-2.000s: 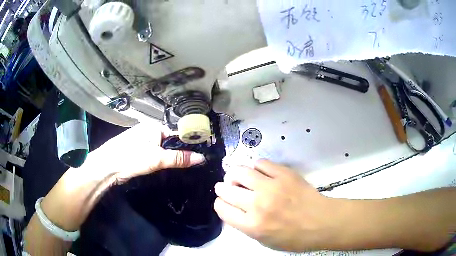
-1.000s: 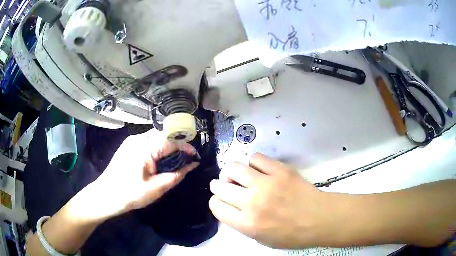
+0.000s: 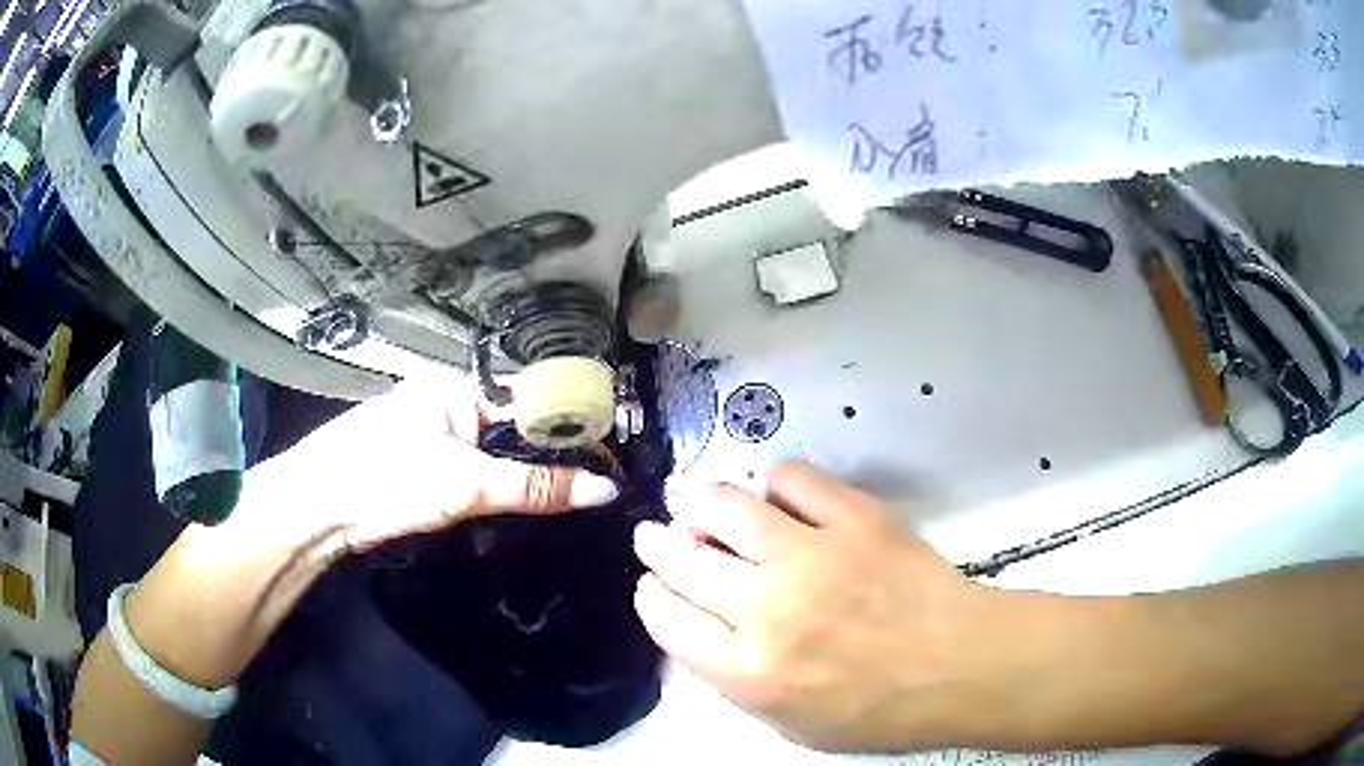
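A dark garment piece (image 3: 524, 629) lies below the needle area of the off-white sewing machine head (image 3: 598, 90) and hangs toward the lap. My left hand (image 3: 434, 472) holds a bunched part of the cloth, thumb on top; its other fingers are partly hidden behind the cream tension dial (image 3: 564, 401). My right hand (image 3: 808, 599) rests at the cloth's right edge beside the shiny needle plate (image 3: 688, 404), fingers bent and fingertips down; whether it pinches cloth cannot be told. The needle and presser foot are mostly hidden behind the dial.
Black thread snips (image 3: 1032, 232) lie on the machine bed. Scissors (image 3: 1272, 359) and an orange-brown stick (image 3: 1185, 337) lie at the right. A handwritten paper (image 3: 1032, 90) covers the upper right. A dark green tube (image 3: 198, 442) with a whitish band is at the left.
Compared with one second ago, my left hand has changed from pinching a folded bunch to lying flatter, with its thumb stretched over the cloth. My right hand has hardly moved. The camera view has shifted slightly.
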